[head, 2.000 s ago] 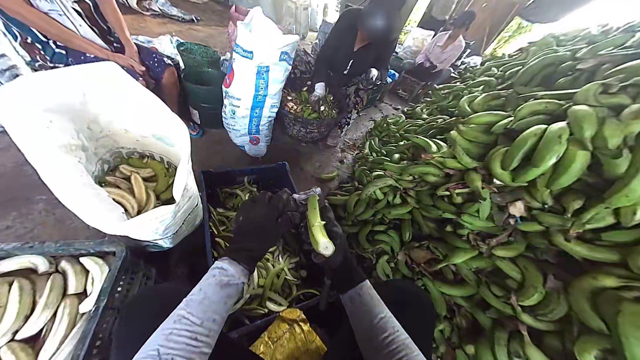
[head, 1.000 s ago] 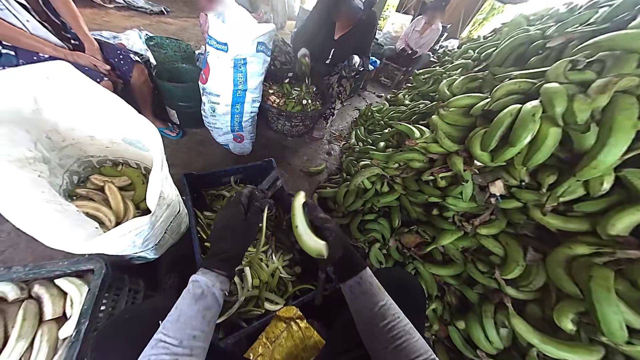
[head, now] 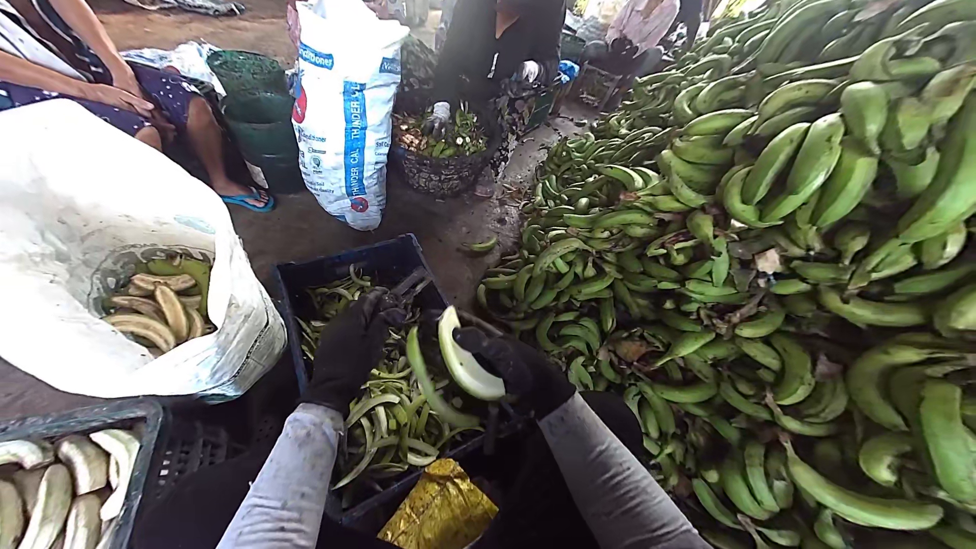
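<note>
Both my hands wear black gloves, with grey sleeves behind them. My right hand grips a partly peeled green plantain, its pale flesh showing. A long strip of green peel hangs just left of the plantain. My left hand is closed around the handle of a peeling tool, whose exact kind I cannot tell. Under both hands stands a dark blue plastic crate holding many green peel strips.
Left are a white sack with peeled plantains and a crate of more. A heap of green plantains fills the right. Ahead stand a printed sack, green bin and basket; people sit nearby.
The plantain in my right hand shows more pale flesh than two seconds ago. A long peel strip now hangs beside it. My left hand has moved slightly away from the plantain.
</note>
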